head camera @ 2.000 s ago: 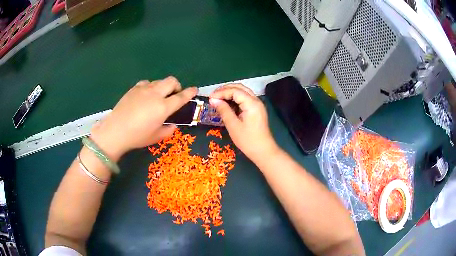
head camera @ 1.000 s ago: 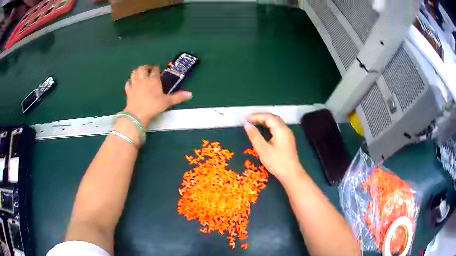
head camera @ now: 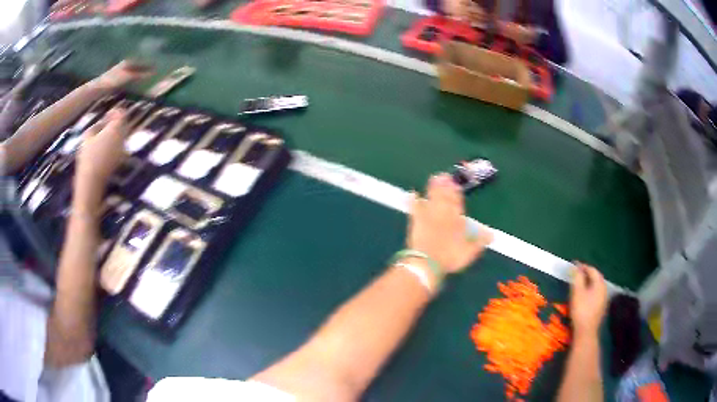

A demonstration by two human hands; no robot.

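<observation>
My left hand (head camera: 444,228), bare and blurred, is over the pale rail, thumb spread from the fingers, with nothing seen in it. Its fingertips are close beside a handset (head camera: 476,173) on the green belt; contact is unclear. My right hand (head camera: 588,302) is at the right by the rail, fingers curled; whether they hold anything is unclear. A loose pile of small orange parts (head camera: 519,334) lies between my forearms.
A black tray (head camera: 224,243) of handsets is at left, with another person's hands (head camera: 102,145) over it. Another handset (head camera: 273,104) lies on the belt. A cardboard box (head camera: 483,77) and red trays (head camera: 314,16) are beyond. A black phone-like object (head camera: 625,334) lies right of my hand.
The view has swung left, showing the tray and other person. My left hand has let go of the handset, now on the belt, and moved back towards the rail. My right hand stays near the pile.
</observation>
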